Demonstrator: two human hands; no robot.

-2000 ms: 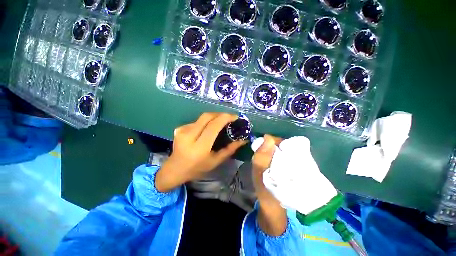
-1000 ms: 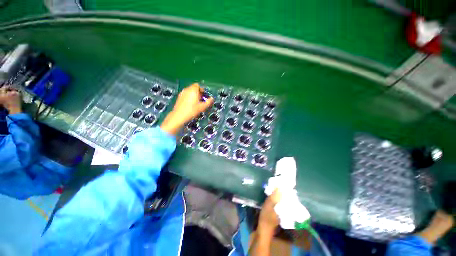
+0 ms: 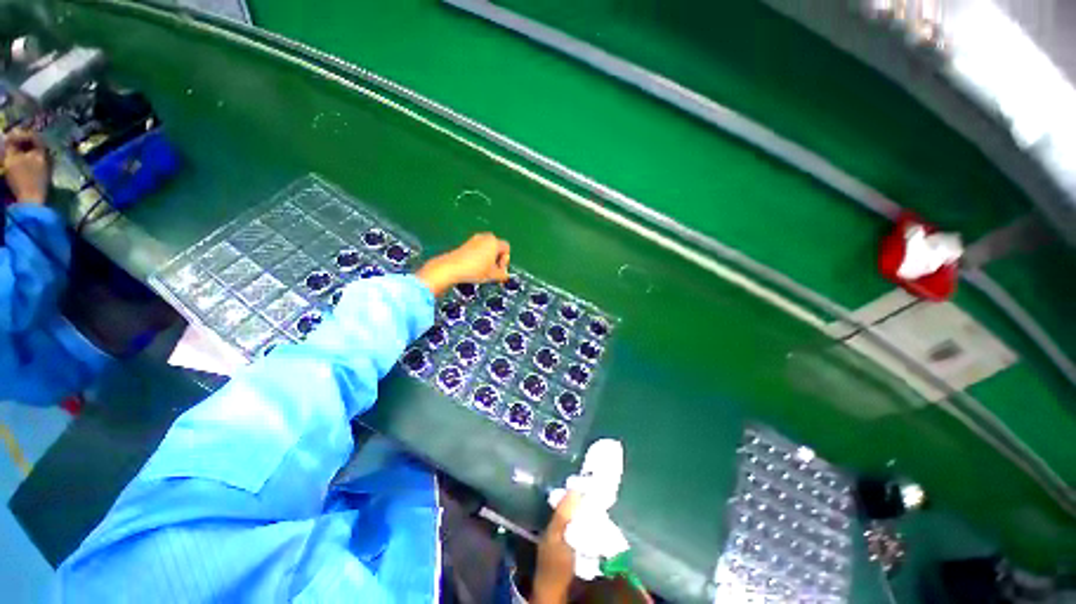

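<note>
My left hand [image 3: 468, 262] reaches over the far edge of the full clear blister tray [image 3: 575, 452], its fingertips together at a pocket of dark round lens units [image 3: 514, 342]. Whether it pinches a unit cannot be seen. My right hand [image 3: 557, 552] is near the bench's front edge, wrapped around the white wipe [image 3: 596, 510], with the green air gun body [image 3: 621, 569] showing below. The part-filled blister tray [image 3: 250, 274] lies at the left, partly hidden by my left sleeve.
A small-part tray [image 3: 788, 519] lies at the right beside small dark items. A blue box [image 3: 136, 168] and a neighbour's hand [image 3: 24, 165] are at the far left. A metal rail [image 3: 566, 195] runs behind the bench. A red holder with white material [image 3: 920, 255] is beyond it.
The view has turned and tilted. From two seconds ago, my left hand has left the right hand and gone to the full tray's far side. My right hand still holds the wipe and air gun.
</note>
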